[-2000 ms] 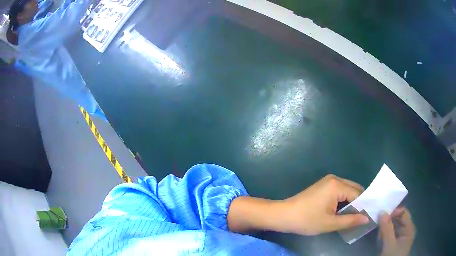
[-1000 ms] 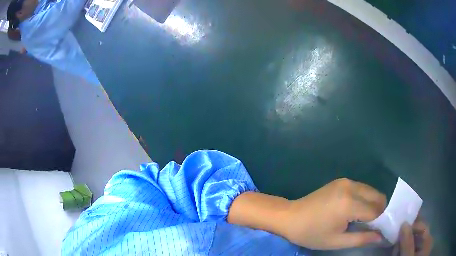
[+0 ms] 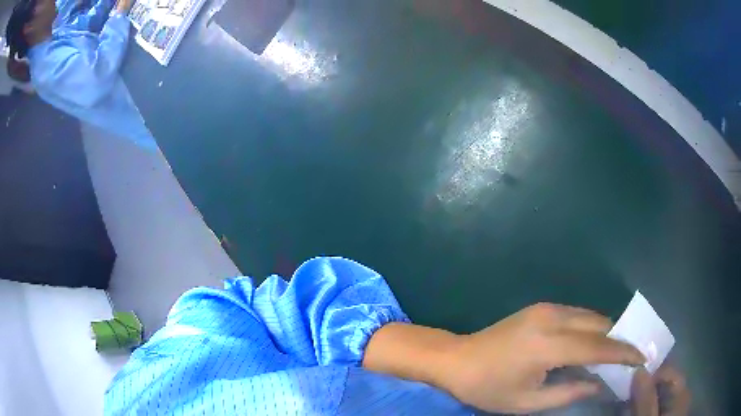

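Observation:
A small white liner piece [image 3: 642, 337] is in the lower right, tilted, with a faint shiny patch. My right hand [image 3: 660, 392], cut off by the bottom edge, pinches its lower edge with the fingertips. My left hand [image 3: 528, 357] reaches in from the left in a blue gridded sleeve. Its index finger lies over the face of the piece, with the tip near my right fingertips. My left thumb is apart from the index finger, below. Nothing is seen between them, but the left fingers' undersides are hidden.
Dark green bench mat [image 3: 341, 179] with glare spots; a pale rail [image 3: 605, 53] curves along its far side. A person in a blue smock [image 3: 77, 69] is at upper left beside a white tray [image 3: 166, 32] of parts. A dark grey flat object [image 3: 256, 20] lies nearby. A green block [image 3: 116, 332] is at lower left.
The view shifted. The grey patch by the liner piece no longer shows. My left index finger has straightened and moved onto the piece, away from the thumb.

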